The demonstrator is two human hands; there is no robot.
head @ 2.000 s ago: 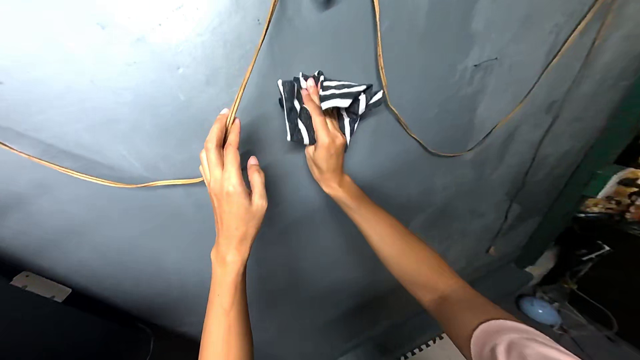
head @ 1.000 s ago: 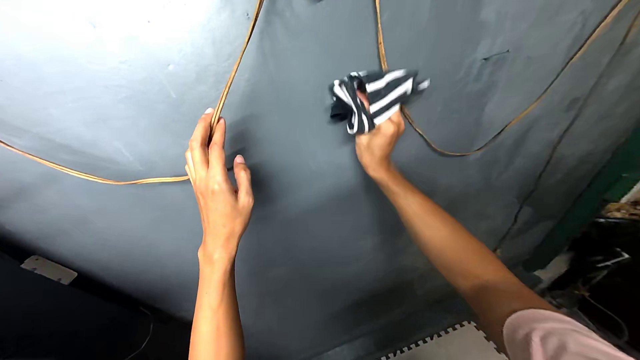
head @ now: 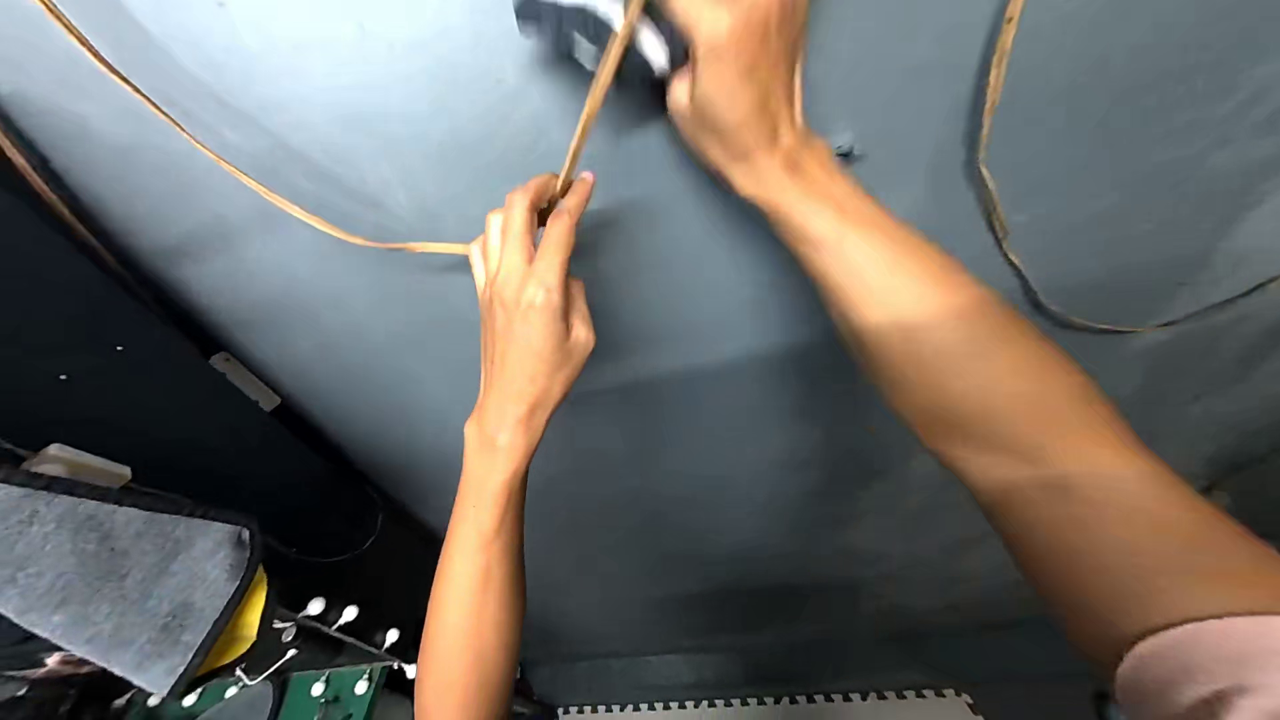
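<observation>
A tan cord [head: 240, 175] runs along the dark grey wall surface [head: 700, 450], and my left hand [head: 530, 290] has it pinched between its fingers, drawn away from its hanging curve. Higher up and to the right, my right hand [head: 745, 85] presses a black-and-white striped cloth [head: 590, 40] to the surface behind the raised stretch of cord. The cloth is blurred and partly cut off by the top edge. Another length of the cord [head: 990, 190] hangs in a loop on the right.
A small metal plate [head: 245, 381] is fixed at the dark edge on the left. Lower left are a grey cloth item with dark trim [head: 120, 570] and white-tipped pieces on green [head: 330, 690]. An interlocking foam mat [head: 780, 708] lies along the bottom edge.
My right hand and the striped cloth have moved from right of the cord held by my left hand to behind it, higher up. The view has shifted left.
</observation>
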